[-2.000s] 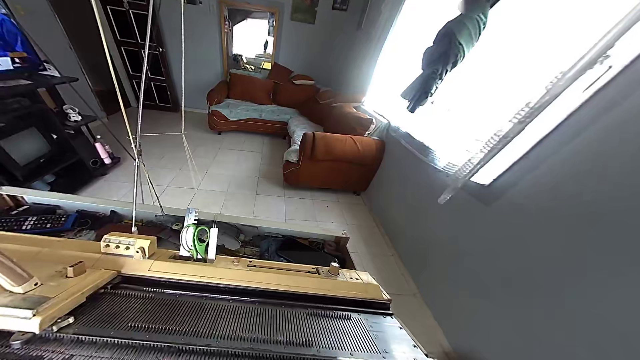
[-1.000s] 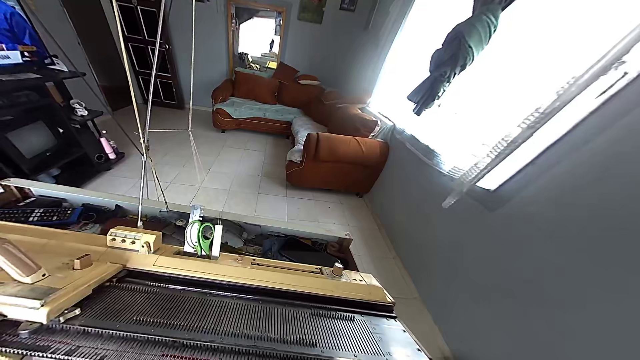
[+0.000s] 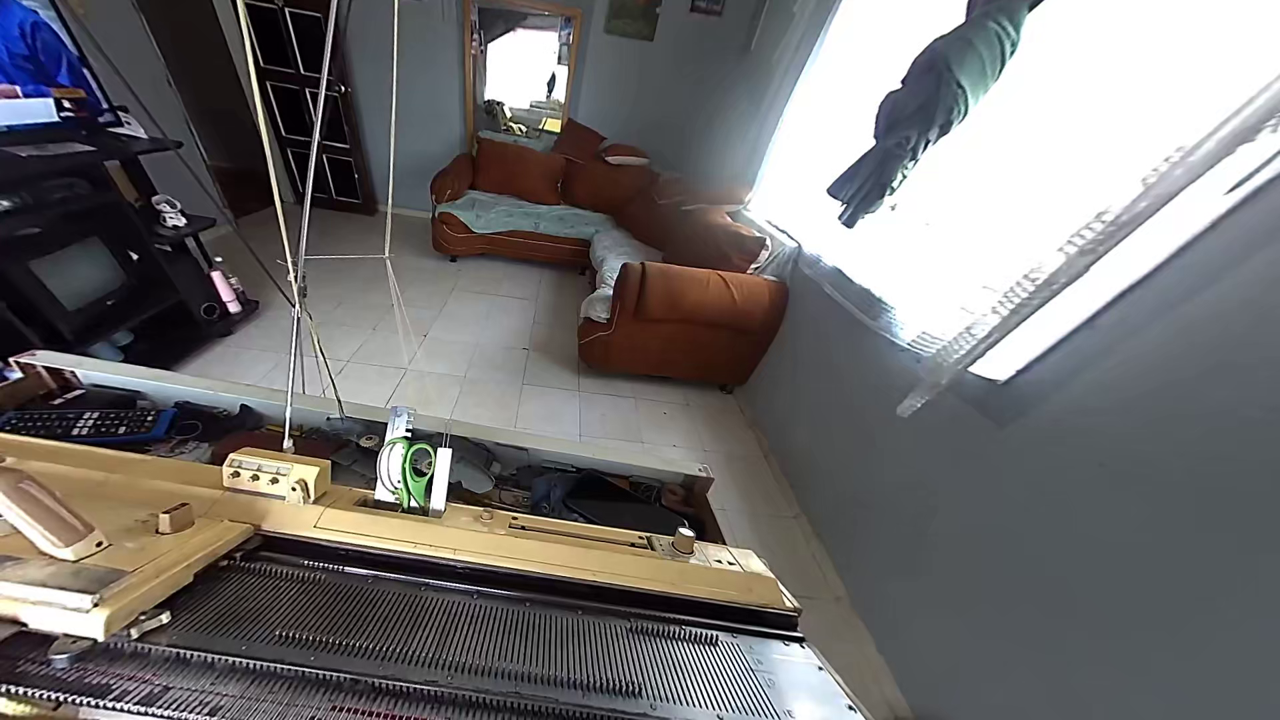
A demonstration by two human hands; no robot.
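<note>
Neither of my hands shows in the head view. A knitting machine fills the lower left, its needle bed (image 3: 460,640) lined with rows of metal needles. The cream carriage (image 3: 110,570), with its brown handle (image 3: 45,515), rests over the bed's left part. A small cream counter box (image 3: 276,475) with knobs stands on the machine's back rail. Green-handled scissors (image 3: 416,475) stand upright beside a white holder behind the rail. Yarn strands (image 3: 392,140) and thin rods rise from behind the machine.
Behind the machine a long open tray (image 3: 590,458) holds a remote control (image 3: 88,424) and mixed items. A brown sofa (image 3: 680,320) stands farther back, near a bright window with a knotted green curtain (image 3: 945,90). A grey wall is at right; a black television stand (image 3: 165,270) is at left.
</note>
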